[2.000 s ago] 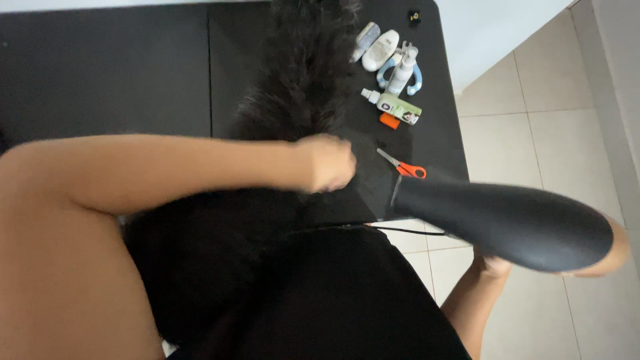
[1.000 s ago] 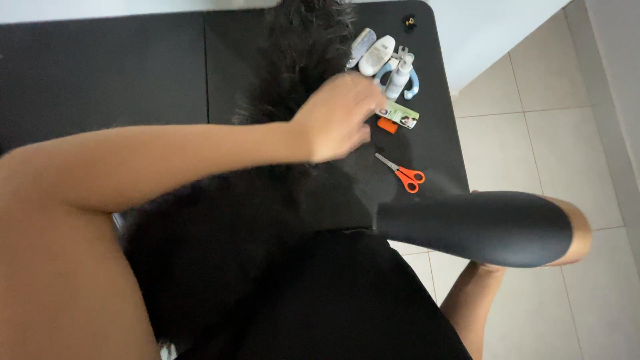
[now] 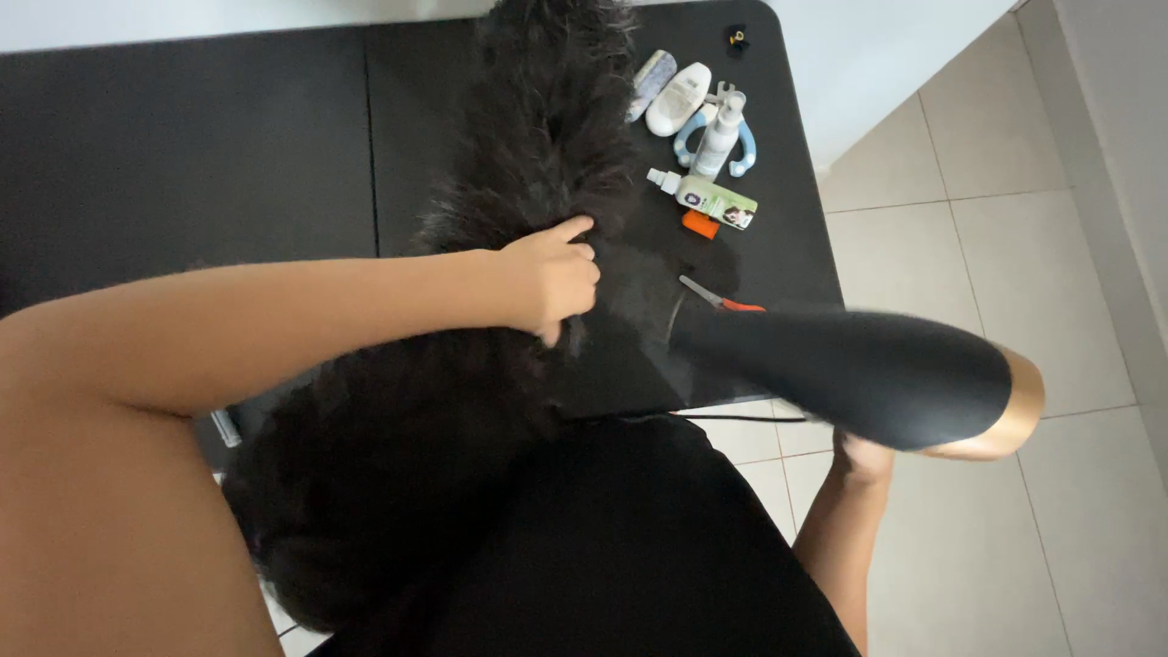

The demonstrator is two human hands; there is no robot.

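Note:
Long black fur of an animal [image 3: 547,119] runs from the top of the view down toward my lap; its head cannot be made out. My left hand [image 3: 557,283] lies palm down on this fur, index finger and thumb spread, the other fingers bent. My right hand [image 3: 862,454], mostly hidden, is around the handle of a black hair dryer with a gold-coloured rear rim [image 3: 876,374]. The dryer's nozzle points left, toward the fur beside my left hand. Just above the nozzle lie scissors [image 3: 703,290], their orange handles partly covered by the dryer.
On the black folding table [image 3: 182,155], right of the fur, lie a green-labelled spray bottle [image 3: 716,201], a clear spray bottle [image 3: 719,137], a white bottle [image 3: 679,99], a blue-and-white curved object [image 3: 748,146] and an orange piece [image 3: 700,224]. A black cord [image 3: 744,418] passes below the table edge.
My left hand has moved left and down, away from the bottles, onto the fur. The dryer has risen slightly in view since a second ago and now covers part of the scissors' handles.

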